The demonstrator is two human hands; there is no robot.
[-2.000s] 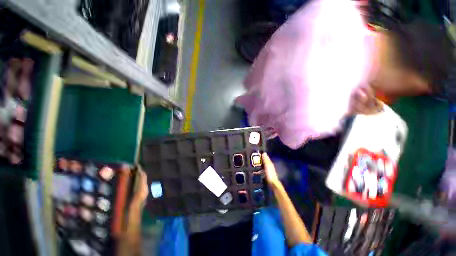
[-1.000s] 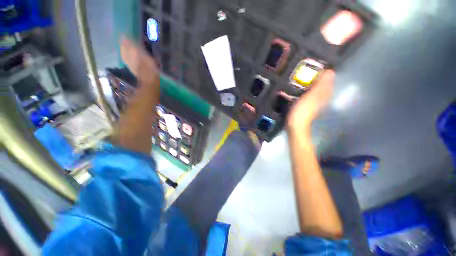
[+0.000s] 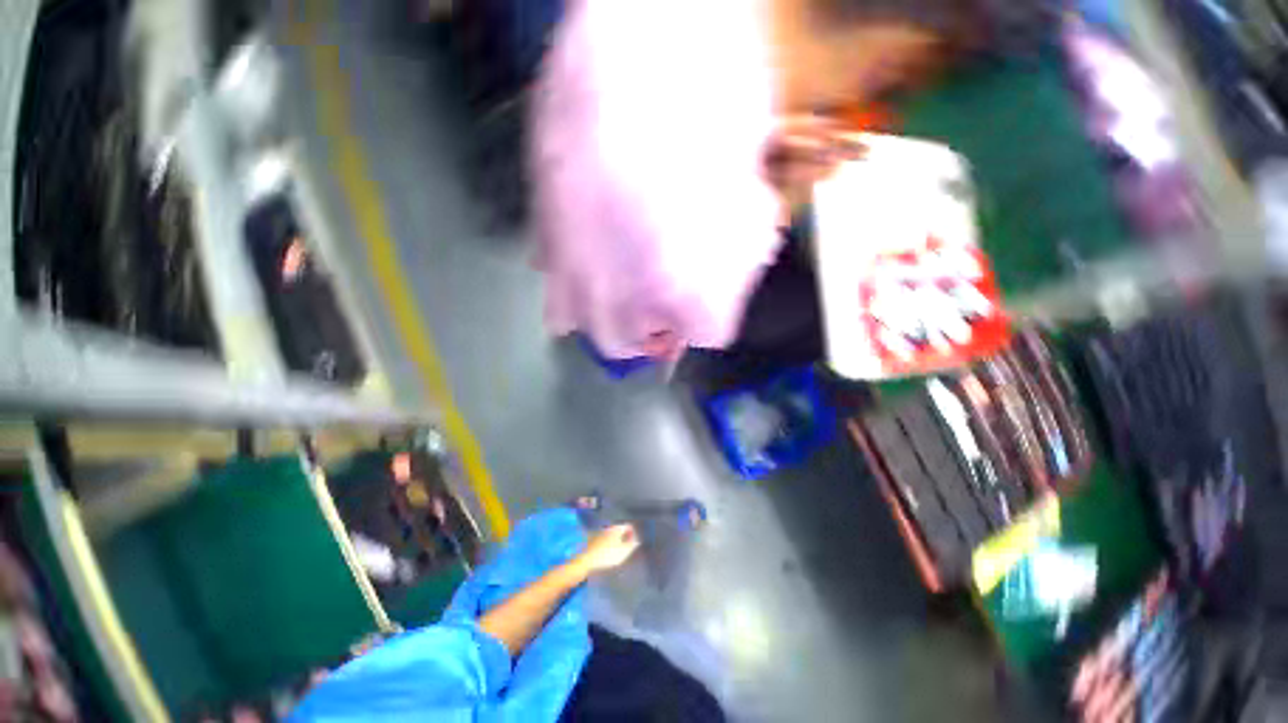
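Observation:
My left hand (image 3: 610,548) is small and blurred at lower centre, below its bare forearm and blue sleeve. It holds no tray; its finger shape is unclear. My right hand is out of view. A dark tray (image 3: 441,497) with orange-toned pieces and a pale piece lies on the rack's green shelf, left of my hand. A red-edged dark tray (image 3: 904,487) with pale and dark strips lies on the bench at the right.
A person in a pink garment (image 3: 657,184) stands ahead, beside a white board (image 3: 897,191) bearing a red bin (image 3: 876,346). A blue crate (image 3: 812,452) is on the floor. A yellow aisle line (image 3: 403,311) runs past the green-shelved rack (image 3: 212,579).
The pocketed tray that both hands held is no longer in them. My right hand has left view. The view has swung back from the floor to the rack and person.

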